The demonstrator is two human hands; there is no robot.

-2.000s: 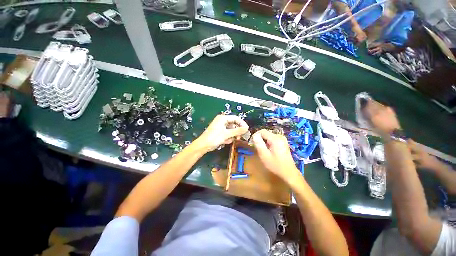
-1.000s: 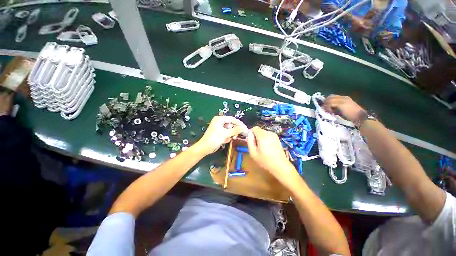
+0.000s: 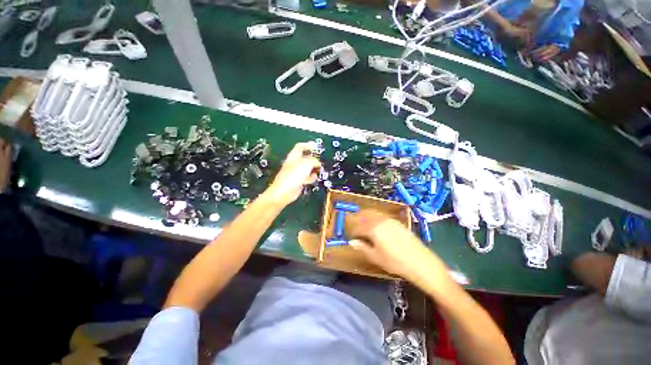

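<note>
My left hand (image 3: 297,172) is over the bench at the small white rings and metal bits (image 3: 335,160), fingertips close together; whether it holds one is too small to tell. My right hand (image 3: 382,239) is over the open cardboard box (image 3: 364,267) at the bench edge, blurred, fingers bent down; what it holds cannot be seen. Several blue cylinders (image 3: 340,223) lie in the left part of the box. A heap of blue cylinders (image 3: 430,187) lies right of the box's far corner. A big heap of dark and silvery parts (image 3: 203,160) lies to the left.
White oval-framed units (image 3: 492,203) are piled at right, and more are stacked (image 3: 80,110) at left. Others lie on the green belt behind a pale strip. White cables (image 3: 417,36) hang over it. A grey upright (image 3: 187,53) stands at left. A person's arm (image 3: 592,271) is at right.
My hands were together above the box's far edge and are now apart. The left moved up and left to the small parts; the right moved down over the box. The neighbour's arm has withdrawn right.
</note>
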